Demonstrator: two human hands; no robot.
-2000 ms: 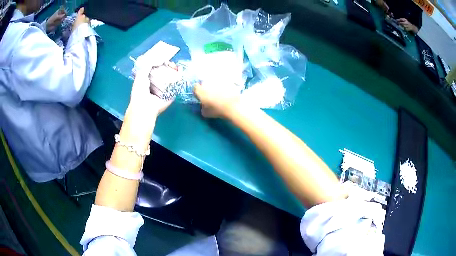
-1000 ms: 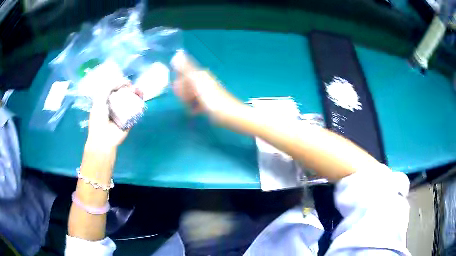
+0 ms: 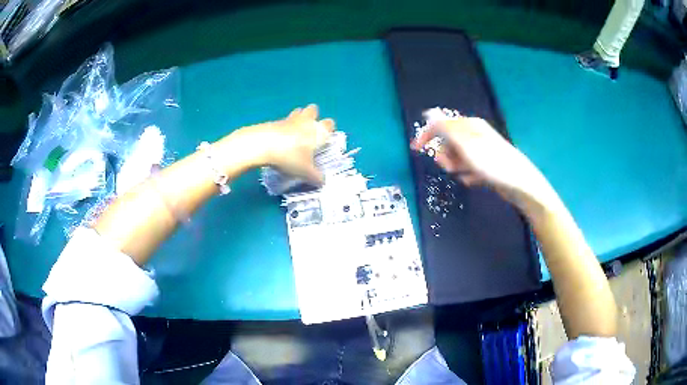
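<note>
My left hand (image 3: 297, 147) is around a bundle of thin white-silver rods (image 3: 337, 156), above the fixture plate; its thumb and fingers lie on either side of them. More greyish rod ends show below the palm. My right hand (image 3: 471, 150) is at the white small parts (image 3: 441, 114) on the black mat, its fingertips bent down among them. Whether it pinches a part cannot be told. Finer grey parts (image 3: 441, 197) lie nearer me on the mat. The whitish fixture plate (image 3: 339, 263) has metal blocks (image 3: 346, 209) along its upper part; the clamp handle (image 3: 376, 338) overhangs the table edge.
Crinkled clear bags (image 3: 102, 143) with white contents and a green patch lie at the left on the green table (image 3: 226, 90). The long black mat (image 3: 482, 256) is right of the fixture. Blue (image 3: 503, 352) and cardboard crates stand lower right. A person's leg (image 3: 621, 30) shows upper right.
The view has swung right. My left hand has moved from the bags to the rods above the fixture. My right hand has moved from beside the bags to the white pile.
</note>
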